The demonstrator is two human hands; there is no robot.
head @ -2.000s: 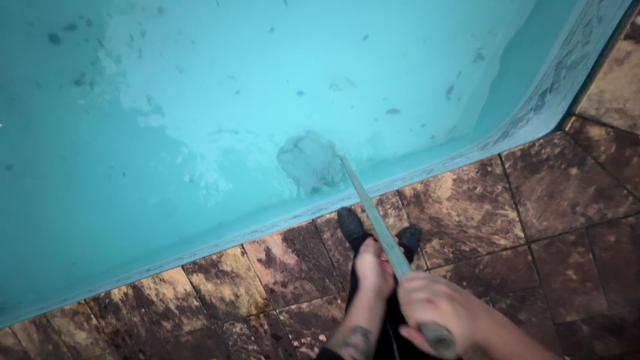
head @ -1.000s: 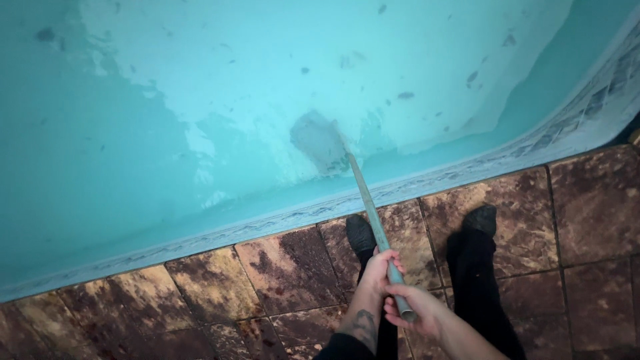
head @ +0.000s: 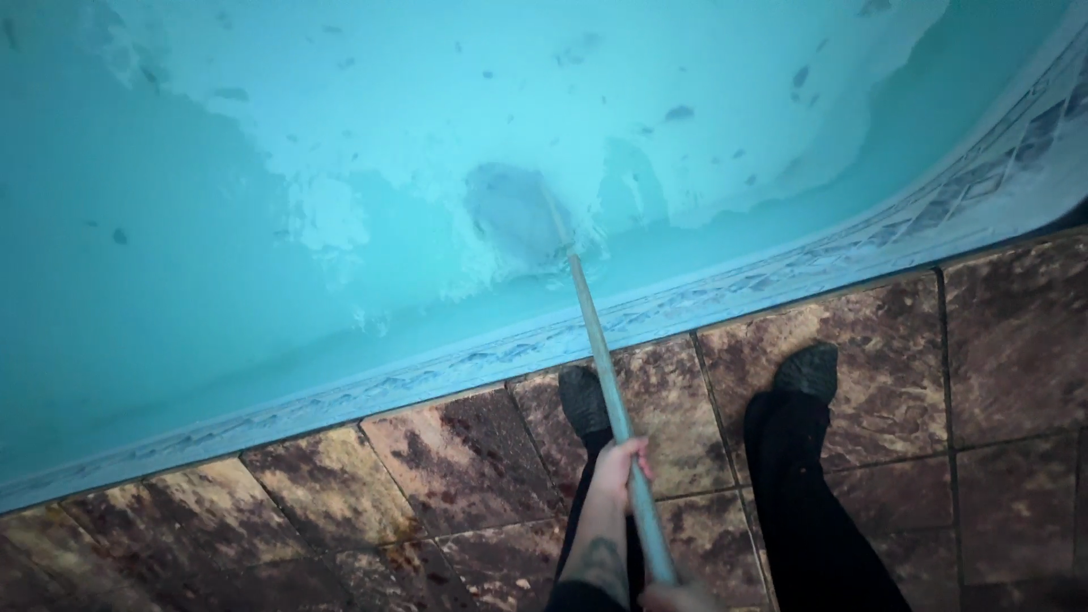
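Note:
A long pale pole [head: 602, 357] slants from the bottom of the view over the pool edge into the water. My left hand [head: 622, 469] is closed around its lower part, just behind the left shoe. At the bottom edge my right hand [head: 678, 597], blurred and partly cut off, is at the near end of the pole and grips it. Below the water surface, by the far end of the pole, a greyish rounded net [head: 514, 208] shows blurred; how it joins the pole is unclear.
Pool water [head: 212, 280] with scattered leaves [head: 679, 113] fills the upper view. A patterned liner band [head: 476, 357] runs along the pool wall, curving at the right. Stone-look paving tiles [head: 459, 450] border it. My dark shoes [head: 806, 372] stand near the edge.
Both hands hold the pole throughout. My right hand was ahead near the left one a second ago and is now lower, at the view's bottom edge. My feet stand farther apart than two seconds ago.

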